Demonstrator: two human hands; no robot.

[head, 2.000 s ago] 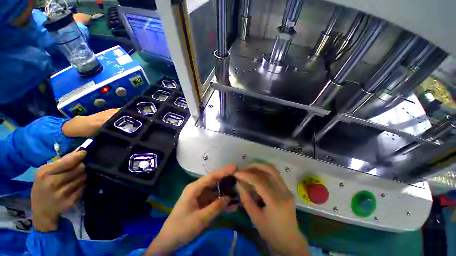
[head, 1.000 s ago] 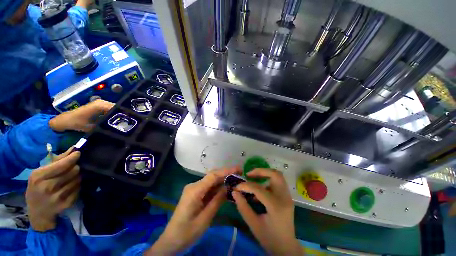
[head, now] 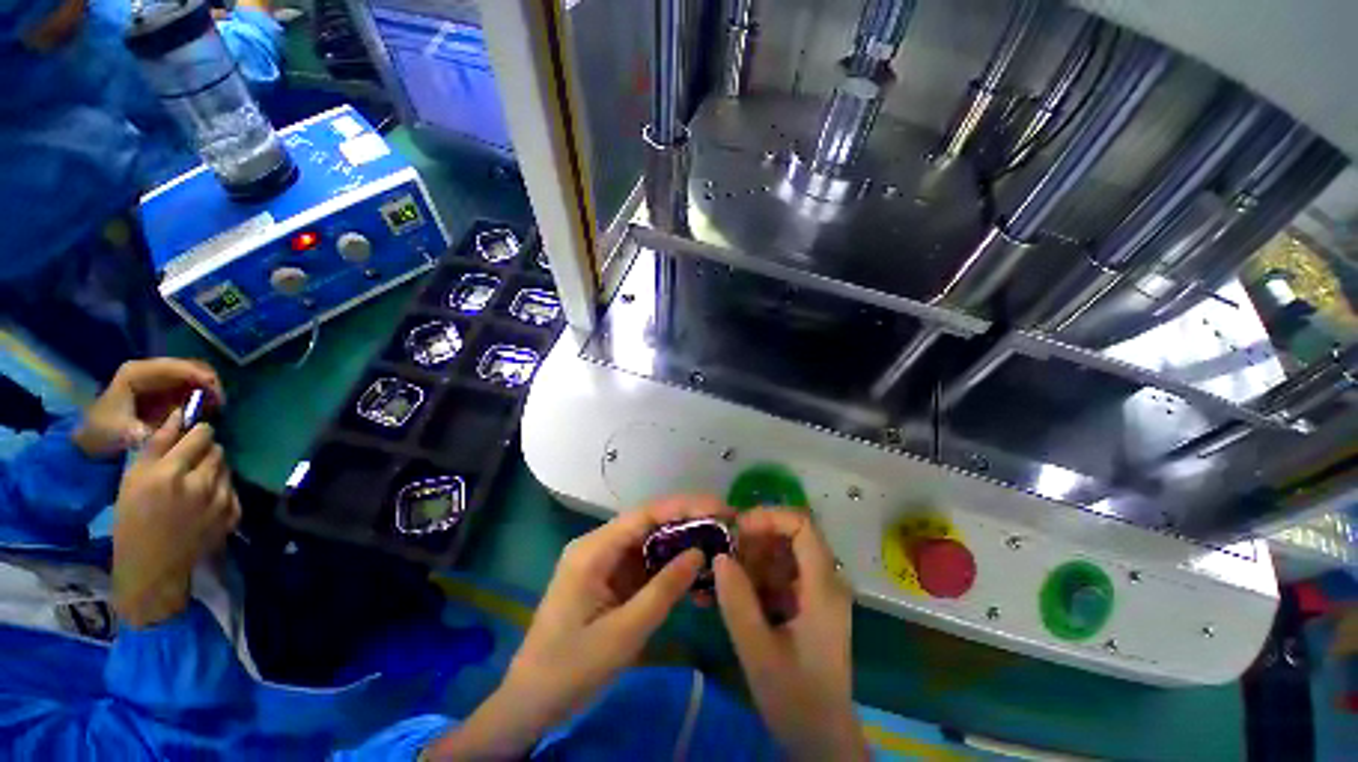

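Observation:
A small dark rounded-square watch housing with a shiny rim is held in front of the press's front panel. My left hand grips its left side with thumb and fingers. My right hand holds its right side, the thumb on its face. A second dark piece shows partly under my right fingers; what it is cannot be told. The black blister tray lies to the left, with bright-rimmed rounded-square parts in several pockets.
The off-white press stands ahead, with green buttons and a red emergency stop. At the left are a neighbour's hands holding a small piece, a blue controller box, a clear cylinder and a monitor.
The housing has turned in my fingers, so its rimmed face shows more. The neighbour's hands have left the tray, drawn back left and come together around a small piece.

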